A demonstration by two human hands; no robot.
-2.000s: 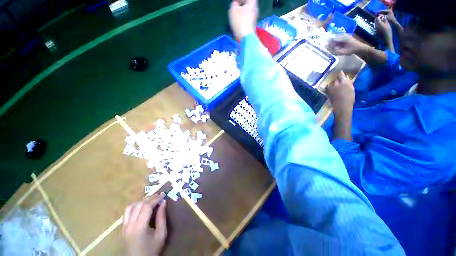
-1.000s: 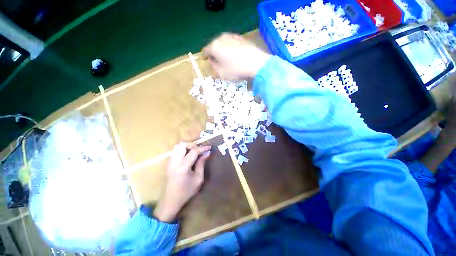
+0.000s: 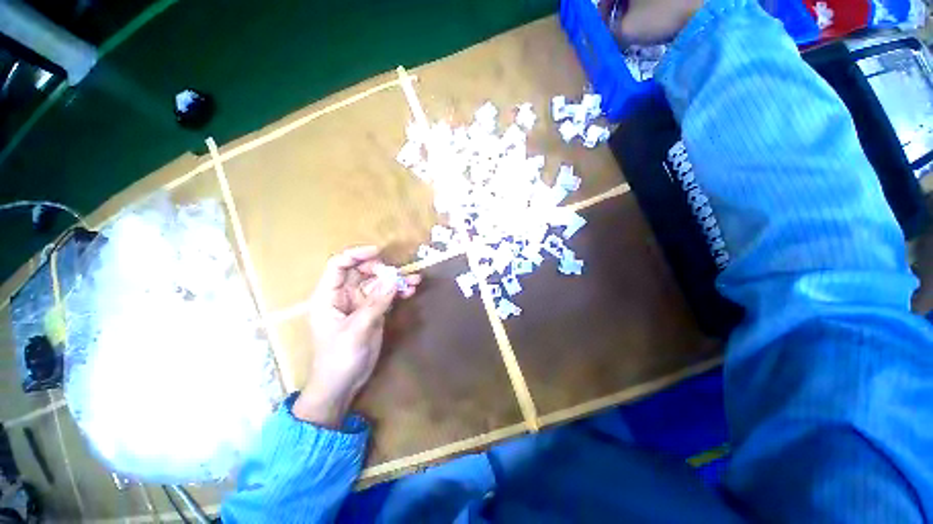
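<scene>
A loose pile of small white plastic parts (image 3: 496,200) lies on the brown bench in front of me. My left hand (image 3: 360,292) is left of the pile, palm partly up, with a small white part (image 3: 391,279) between thumb and fingertips. My right hand (image 3: 655,18) is at the top edge, over the blue parts bin (image 3: 593,53); its fingers are partly hidden by the bin wall and cut off by the frame, so what it holds cannot be seen. A few white parts (image 3: 581,120) lie apart beside the bin.
A black tray (image 3: 665,241) with rows of white parts is at right, partly under my right sleeve. A glaring clear plastic bag (image 3: 169,348) lies at left. A red bin (image 3: 824,18) is top right. A dark round object (image 3: 191,107) sits on the green surface.
My right hand has moved from above the pile to the blue bin at upper right. My left hand has turned palm up and shows a white part. The view has shifted slightly.
</scene>
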